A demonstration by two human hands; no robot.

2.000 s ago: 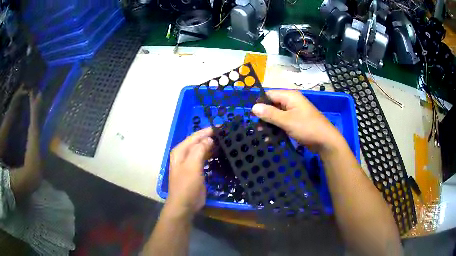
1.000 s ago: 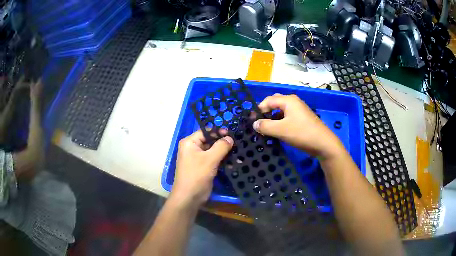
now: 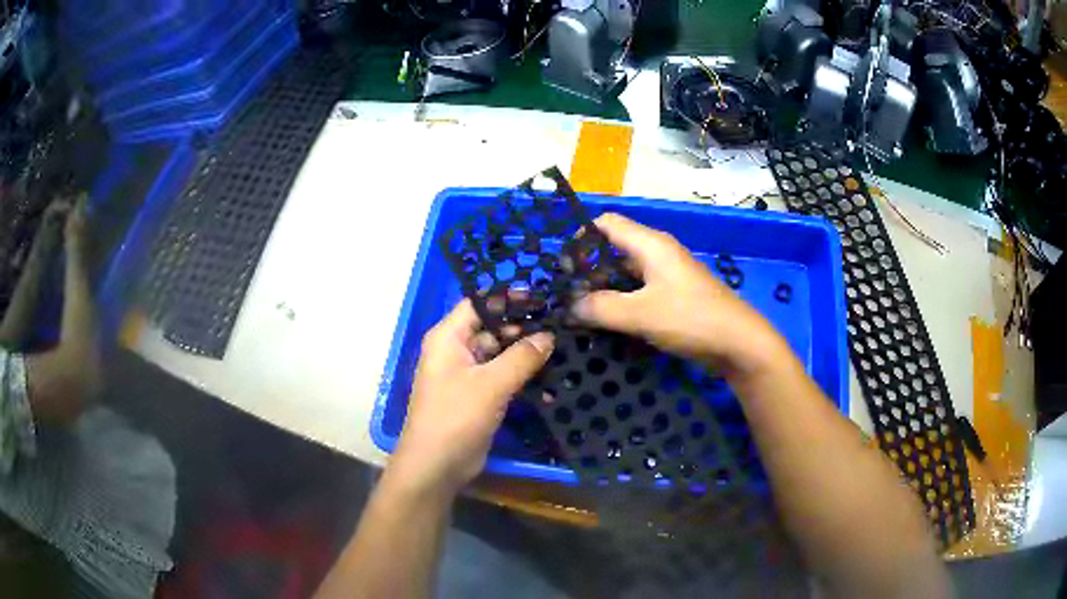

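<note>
A long black die-cut sheet (image 3: 603, 404) with rows of round holes slants over the blue parts bin (image 3: 802, 240). Its upper end rises near the bin's back rim; its lower end blurs past the front rim. My left hand (image 3: 474, 380) grips the sheet's left edge, thumb on top and fingers beneath. My right hand (image 3: 655, 287) pinches the sheet's right side, with thumb and fingers close to my left thumb. Loose black rings (image 3: 783, 293) lie in the bin at the right. The sheet and my hands hide much of the bin's floor.
Black perforated sheets lie at the right (image 3: 895, 339) and left (image 3: 234, 222) of the worn white bench (image 3: 339, 234). Stacked blue bins (image 3: 193, 59) stand at back left. Grey motor-like units (image 3: 860, 94) sit on the green mat behind. Another person's arm (image 3: 76, 281) shows at far left.
The sheet's upper end has come down from beyond the bin's back rim. My left hand has moved from beside the sheet to grip its edge. My right hand has shifted slightly left.
</note>
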